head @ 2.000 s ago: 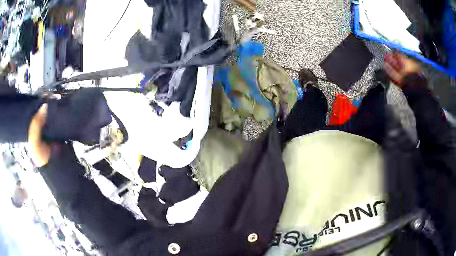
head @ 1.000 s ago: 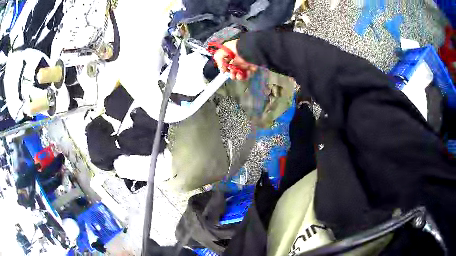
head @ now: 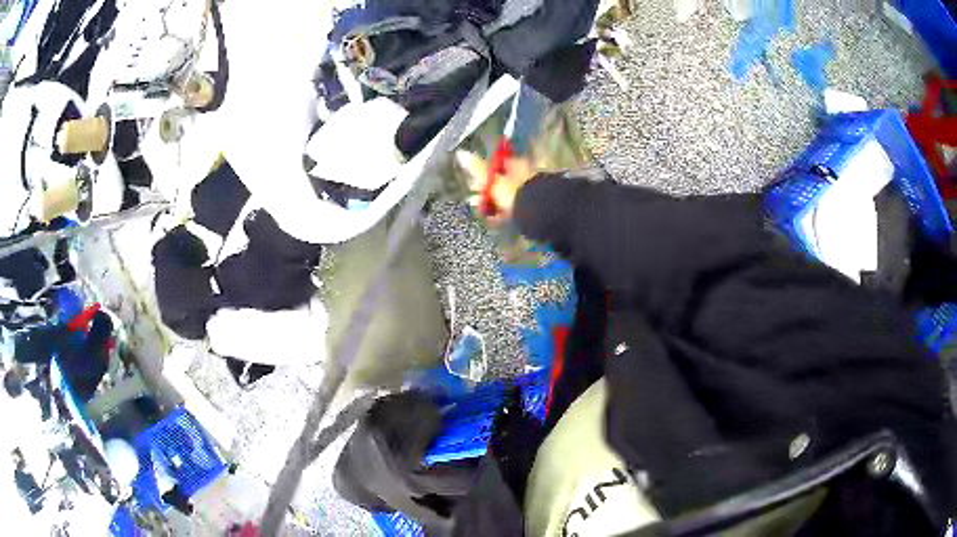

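My right hand [head: 493,191] is near the table edge at upper centre, blurred, closed around red-handled scissors [head: 501,159]. Their blades are too blurred to make out. A long narrow dark strip [head: 362,309] runs diagonally from the dark cloth at the top down to the lower left, just left of the hand. Whether the scissors touch it I cannot tell. The crumpled dark cloth [head: 441,52] lies on the white table [head: 268,173] at the top. My left hand is not in view.
Thread spools [head: 82,134] and machine parts stand at upper left. Black pieces [head: 262,267] lie below the table's curved edge. A blue crate [head: 803,189] holding pale and dark pieces is at right, another blue crate [head: 467,420] at lower centre. Blue scraps lie on the speckled floor [head: 672,115].
My right hand has come from the far right to the table edge, now with red-handled scissors, and has dropped slightly. My left hand, earlier on dark cloth at left, has gone out of view.
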